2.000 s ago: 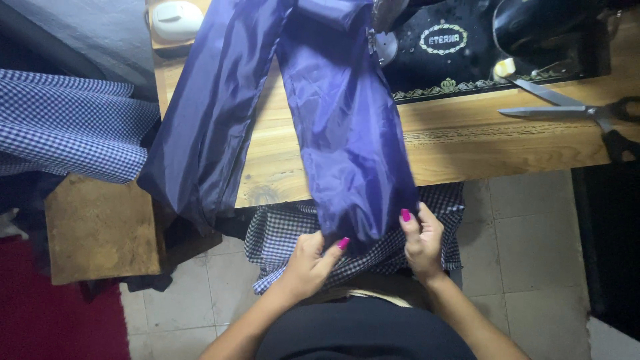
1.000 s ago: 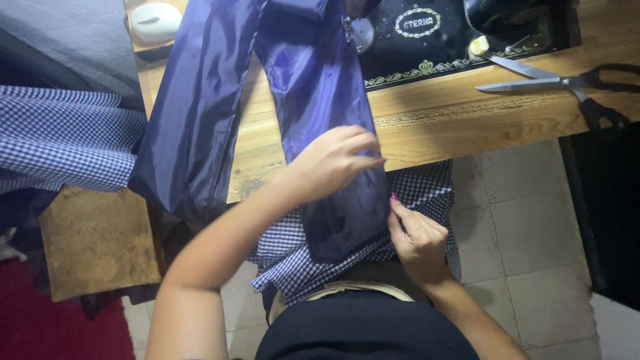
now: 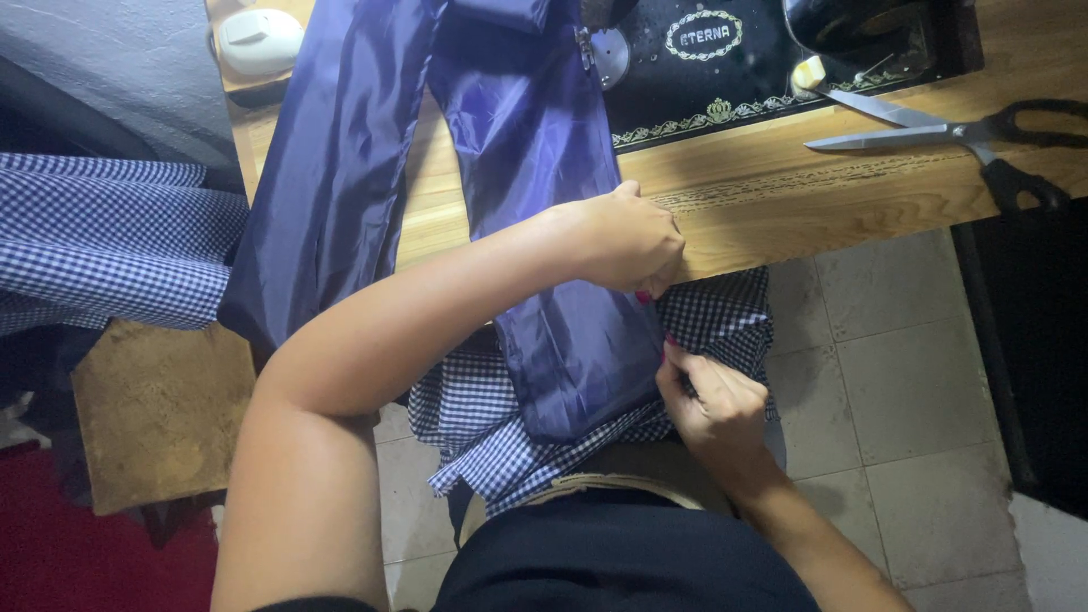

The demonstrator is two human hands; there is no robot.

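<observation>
Shiny dark blue fabric [image 3: 544, 153], in two long panels, hangs over the table's front edge. My left hand [image 3: 633, 242] reaches across the right panel and pinches its right edge. Just below, my right hand [image 3: 718, 404] grips that same edge between thumb and fingers. Blue-and-white gingham cloth [image 3: 484, 399] lies beneath the panel, over my lap. The panel's upper part runs beside the metal presser foot area [image 3: 585, 47] of a black sewing machine [image 3: 671, 93], whose bed has gold trim.
Open scissors [image 3: 943, 132] with black handles lie on the wooden table [image 3: 799, 204] at the right, beside a small pale block [image 3: 808, 75]. A white computer mouse [image 3: 259, 41] sits at the upper left. More gingham [image 3: 102, 246] hangs above a worn wooden stool [image 3: 161, 416].
My left hand has moved from the panel's bottom hem up and across to its right edge. My right hand has gone from the bottom corner to that edge. The panel hangs flatter.
</observation>
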